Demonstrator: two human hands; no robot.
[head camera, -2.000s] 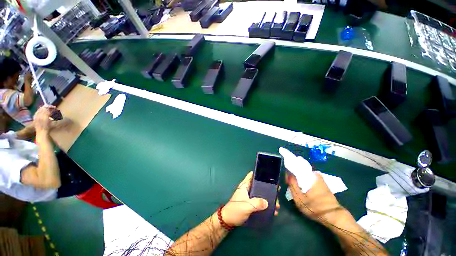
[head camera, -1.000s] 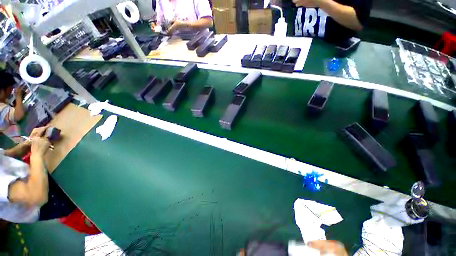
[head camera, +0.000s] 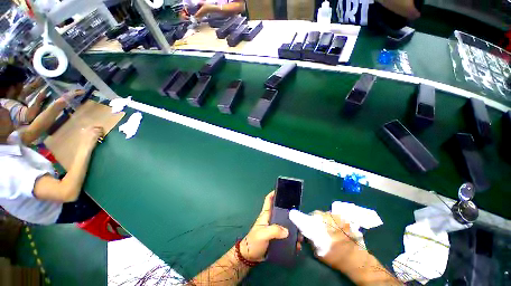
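Note:
A dark housing with a glossy black window at its upper end is held upright over the green bench. My left hand grips its lower left side, with the thumb across its front. My right hand holds a bunched white wiping cloth, with the cloth's tip touching the housing's front just below the window. More white wipes lie beside my right hand and at the lower right.
Many housings lie on the green belt behind a white strip. A crumpled blue item lies by the strip. A metal-topped bottle stands at right. A neighbour's arm is at left. A tape roll hangs upper left.
The housing and both my hands have come back up into view from the bottom edge. The cloth now touches the housing below its window. The left neighbour's arms have spread apart.

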